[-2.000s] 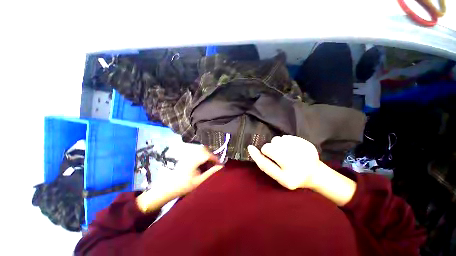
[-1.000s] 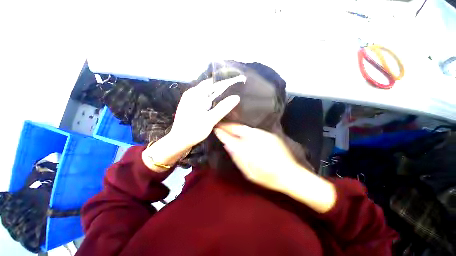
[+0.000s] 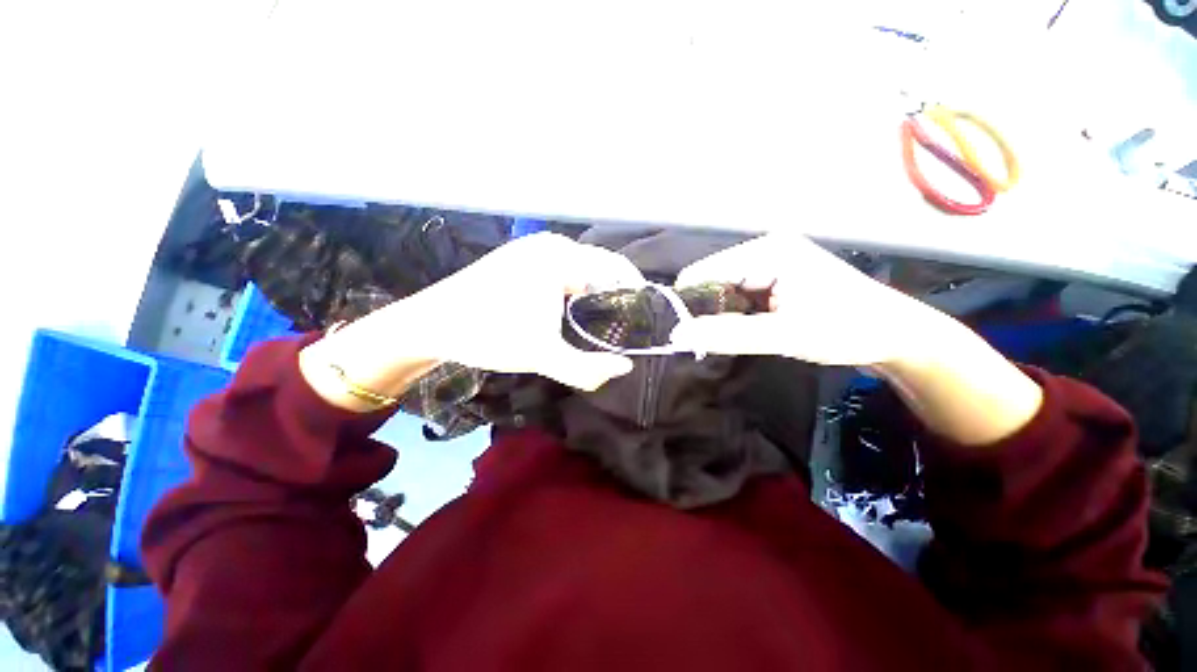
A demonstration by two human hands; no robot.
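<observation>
A garment piece (image 3: 676, 427) of plaid cloth and dark grey-brown lining hangs between my hands and bunches against my front, below the table edge. A thin pale loop or cord (image 3: 599, 343) lies across the plaid part between my hands. My left hand (image 3: 532, 309) grips the piece on its left side, with the thumb pointing inward. My right hand (image 3: 801, 305) grips the plaid edge on the right side. My hands look overexposed, so the exact finger contacts are hard to see.
Scissors with red and orange-yellow handles (image 3: 962, 162) lie on the white tabletop (image 3: 499, 118) at the right. Blue bins (image 3: 164, 440) with dark pieces stand at lower left. Piled plaid cloth (image 3: 341, 256) lies behind my left hand. Dark cloth and pale threads lie at lower right.
My hands have moved apart from their close position over the lining and now hold the piece spread between them. The lining has dropped toward my lap, and the plaid part and pale loop show.
</observation>
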